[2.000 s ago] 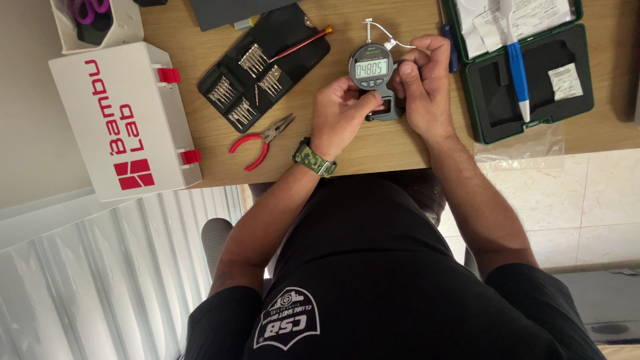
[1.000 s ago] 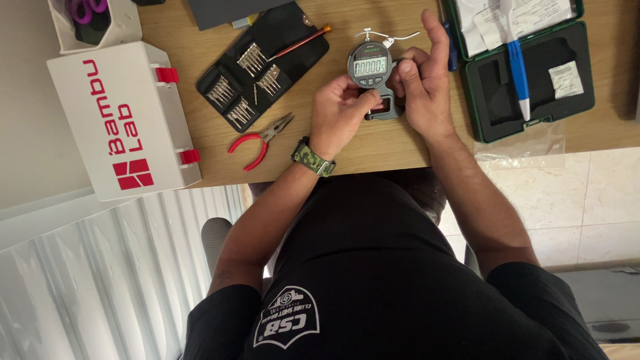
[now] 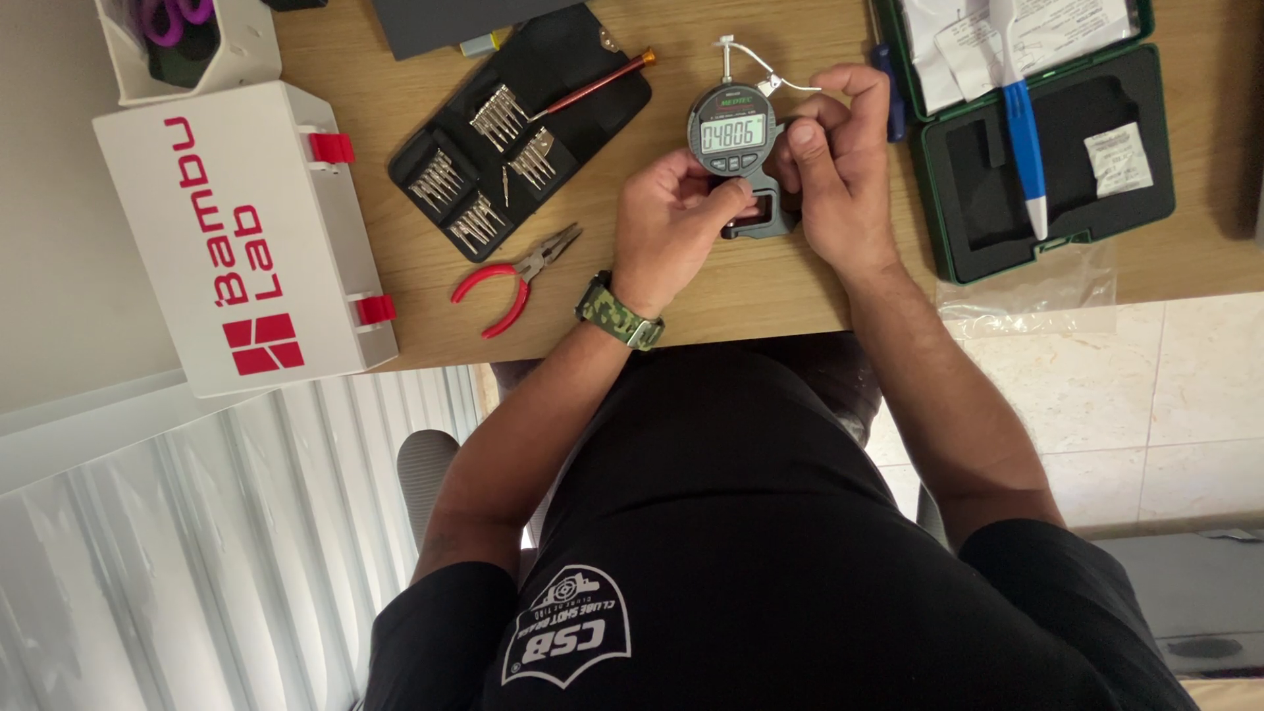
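Note:
A digital thickness gauge (image 3: 733,133) with a round display is held upright between both hands over the wooden table. My left hand (image 3: 671,217), with a camouflage-strapped watch on the wrist, has its thumb and fingers closed on the gauge near its jaws. Whatever lies between those fingertips is too hidden to tell. My right hand (image 3: 844,178) grips the gauge's frame from the right side, its index finger raised beside the white lever (image 3: 780,77) at the top. The display shows digits reading 04806.
Left of the hands lie red-handled long-nose pliers (image 3: 523,276) and a black bit case (image 3: 523,128) with an orange screwdriver (image 3: 597,84). A white box (image 3: 247,237) stands farther left. At right are a blue screwdriver (image 3: 892,94) and an open green case (image 3: 1076,148) with a blue-white pen (image 3: 1024,148) across it.
The display went from 04805 to zeros and now reads 04806. My right index finger, straightened out one second ago, is bent again near the lever. My left hand stays at the jaws.

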